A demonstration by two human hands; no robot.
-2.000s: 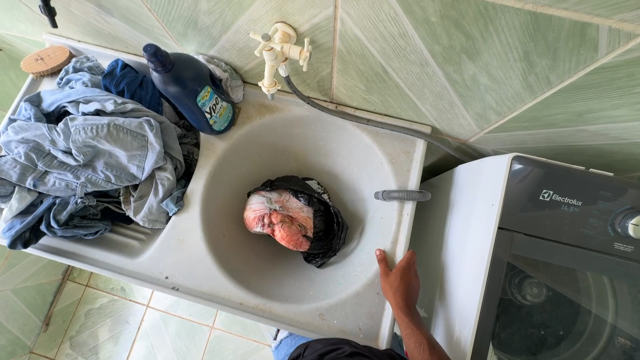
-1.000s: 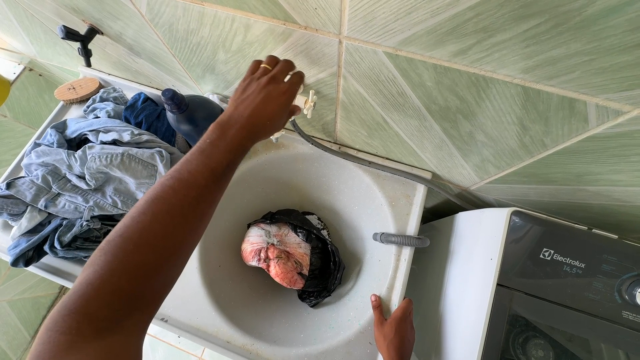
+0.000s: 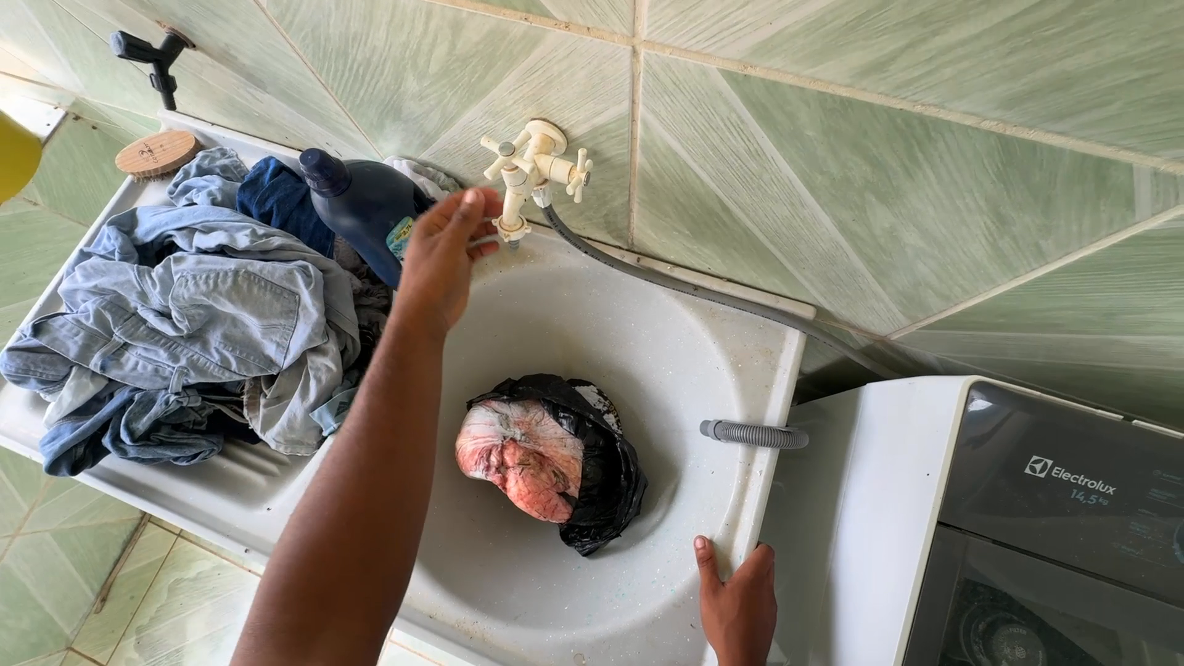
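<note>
My left hand (image 3: 453,245) is beside the spout of the cream wall tap (image 3: 514,208), fingers apart and holding nothing; whether a fingertip touches the spout is unclear. My right hand (image 3: 737,601) grips the right rim of the white laundry sink (image 3: 647,319), thumb on the inner side. In the basin lies a red and white, fleshy-looking lump (image 3: 527,453), partly wrapped in crumpled, shiny black material (image 3: 606,481). I cannot tell whether it is raw meat or printed stuff. No water stream shows at the spout.
Denim clothes (image 3: 213,305) are heaped on the left washboard, beside a dark blue bottle (image 3: 370,208) and a wooden brush (image 3: 157,153). A grey hose (image 3: 684,282) runs from the tap. A ribbed drain hose (image 3: 754,434) crosses the right rim, near the Electrolux washing machine (image 3: 1045,472). A black tap (image 3: 153,60) is upper left.
My left hand, out of view at first, was over the tap's handles a second ago and has come down to the left of the spout. My right hand stays at the sink's rim.
</note>
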